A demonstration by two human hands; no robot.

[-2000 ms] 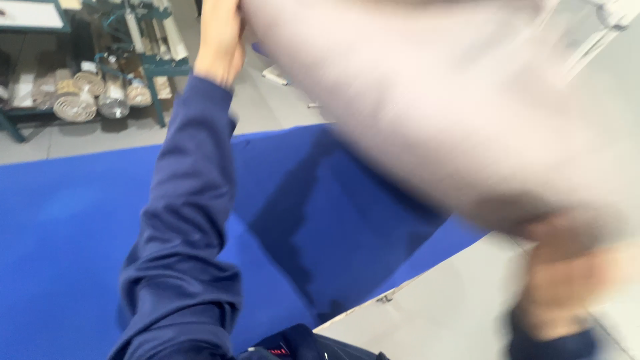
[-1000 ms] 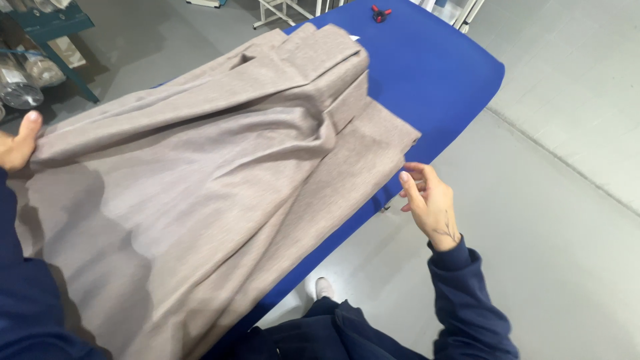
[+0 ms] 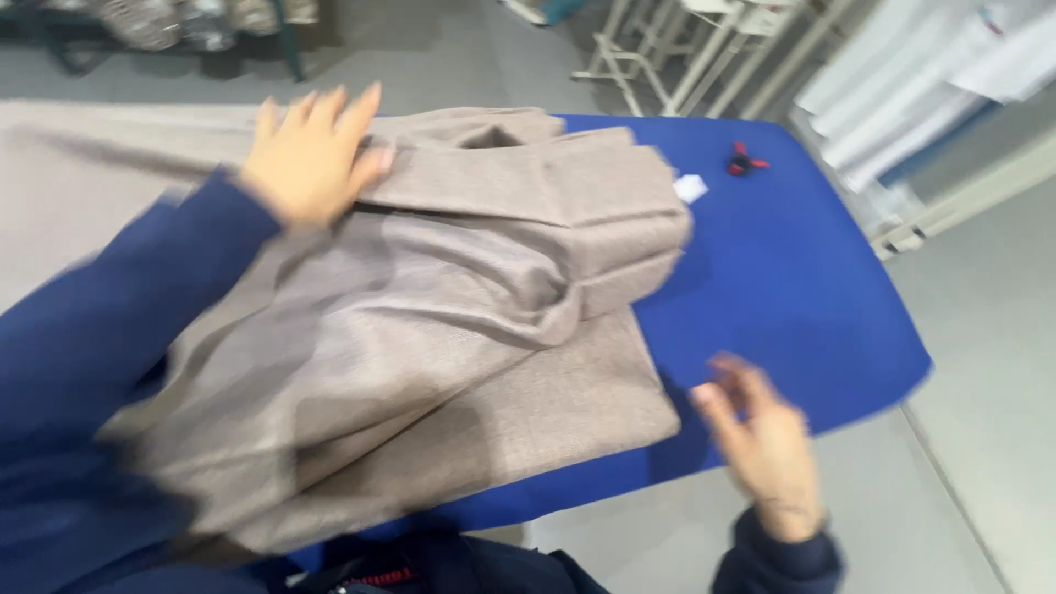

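A large beige-brown fabric (image 3: 462, 272) lies in loose folds over a blue padded table (image 3: 775, 313), its folded end toward the right. My left hand (image 3: 313, 157) rests with spread fingers on the upper part of the cloth, palm down. Just right of the fabric's lower corner, my right hand (image 3: 759, 437) is over the table's near edge, fingers apart and slightly curled, holding nothing. A small white tag or paper (image 3: 690, 188) shows beside the fabric's folded end.
A small red and black object (image 3: 745, 160) sits near the table's far right corner. Behind stand white metal frames (image 3: 660, 58). White cloths (image 3: 932, 91) hang at the upper right. At the upper left is a dark-legged rack (image 3: 289, 41) with wrapped rolls.
The fabric, held up and blurred in the oldest frame, now lies on the table. My left hand has moved from the fabric's left edge onto its top. The view has shifted.
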